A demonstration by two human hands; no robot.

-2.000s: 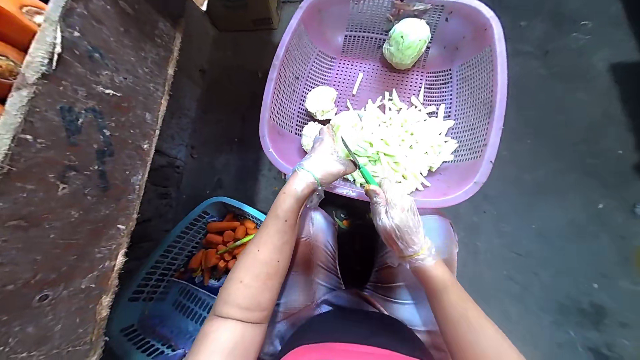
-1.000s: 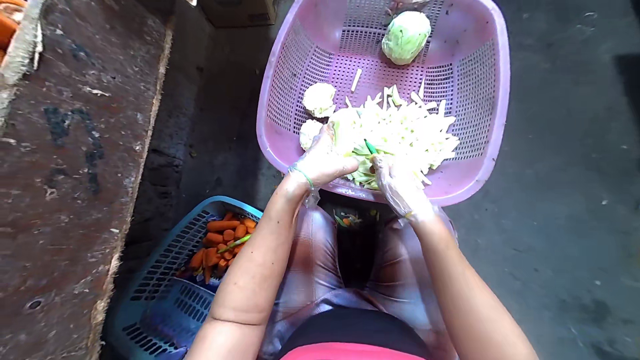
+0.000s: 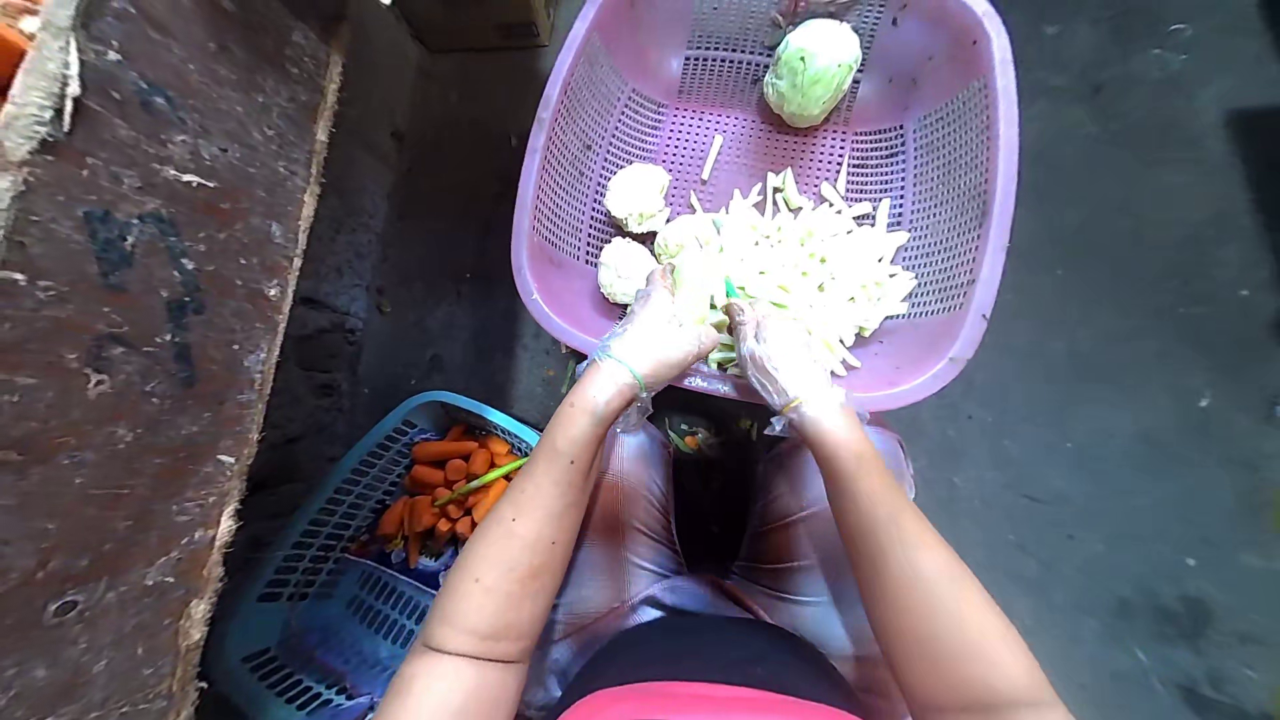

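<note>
Over the near rim of a pink plastic basket [image 3: 990, 200], my left hand [image 3: 660, 325], in a clear plastic glove, holds a pale green vegetable piece [image 3: 690, 245], overexposed in the light. My right hand [image 3: 775, 350], gloved too, is just right of it, closed on a small knife [image 3: 732, 289] of which a bit of green shows; its blade is hard to make out. Pale cut strips [image 3: 820, 260] lie heaped beyond and right of my hands. Two pale round vegetable pieces [image 3: 637, 197] rest at the basket's left. A whole pale green vegetable, apparently a cabbage [image 3: 812, 72], sits at the far side.
A blue plastic basket [image 3: 350, 590] with carrots [image 3: 450, 485] and a green stalk stands at lower left. A worn wooden board [image 3: 150, 330] fills the left side. Behind it is a cardboard box [image 3: 480, 22]. Dark floor [image 3: 1130, 330] lies right of the pink basket.
My right hand, lower and farther right with the green-handled knife two seconds ago, has moved up close beside my left hand. My left hand stays at the pale vegetable piece.
</note>
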